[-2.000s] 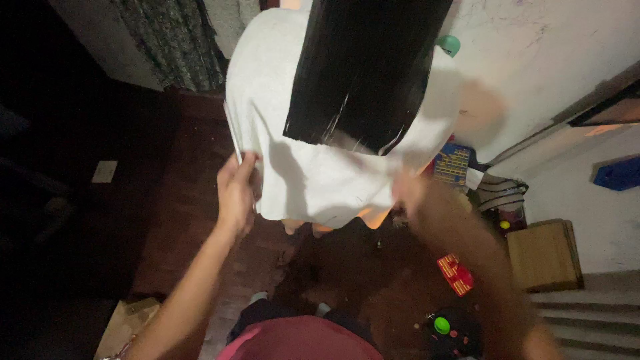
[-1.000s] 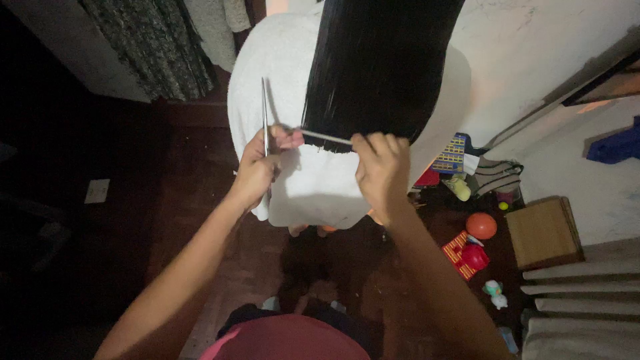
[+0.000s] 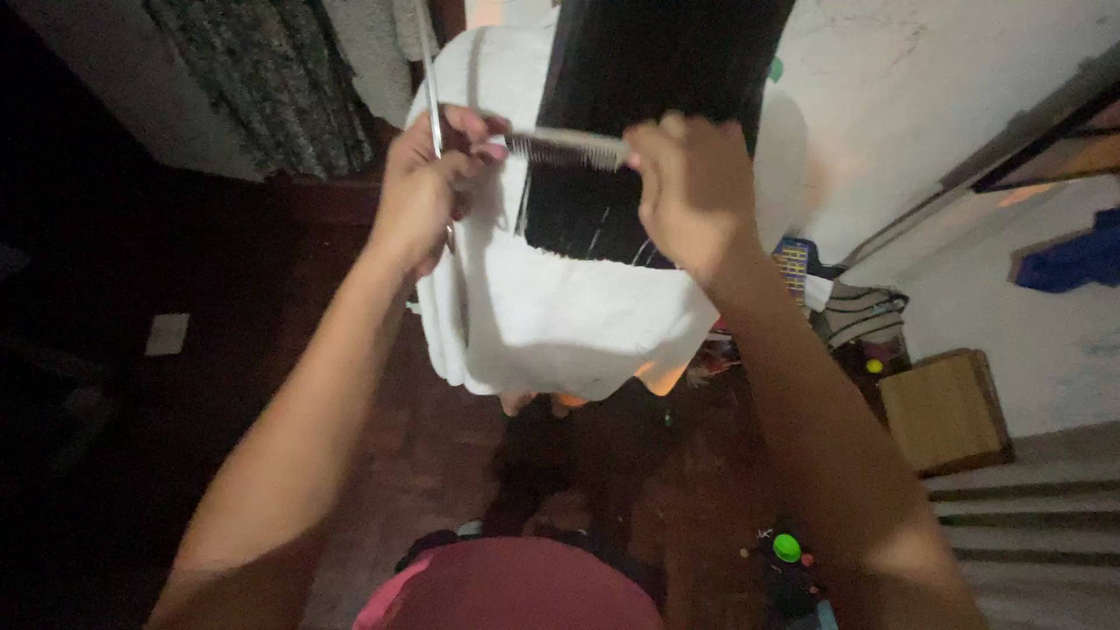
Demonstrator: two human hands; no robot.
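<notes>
Long straight black hair (image 3: 595, 214) hangs over a white towel (image 3: 577, 324) draped on a seated or standing person, whose posture I cannot tell. My left hand (image 3: 429, 188) holds a pair of metal scissors (image 3: 432, 96), blades pointing up, and its fingertips are at one end of a light-coloured comb (image 3: 569, 147). My right hand (image 3: 696, 192) grips the comb's other end. The comb lies across the hair with its teeth pointing down, above the hair's cut lower edge. Some loose light strands or streaks show near that edge.
A pale wall stands on the right, with a wooden board (image 3: 947, 411) leaning low beside it. Small objects, among them a green one (image 3: 787, 548), lie on the dark wooden floor. Patterned cloth (image 3: 262, 79) hangs at upper left, and a white card (image 3: 166, 334) lies at left.
Two seconds ago my hands were at the towel's sides. One second ago the comb was near the hair's lower edge; now it is higher up the hair, held between both hands.
</notes>
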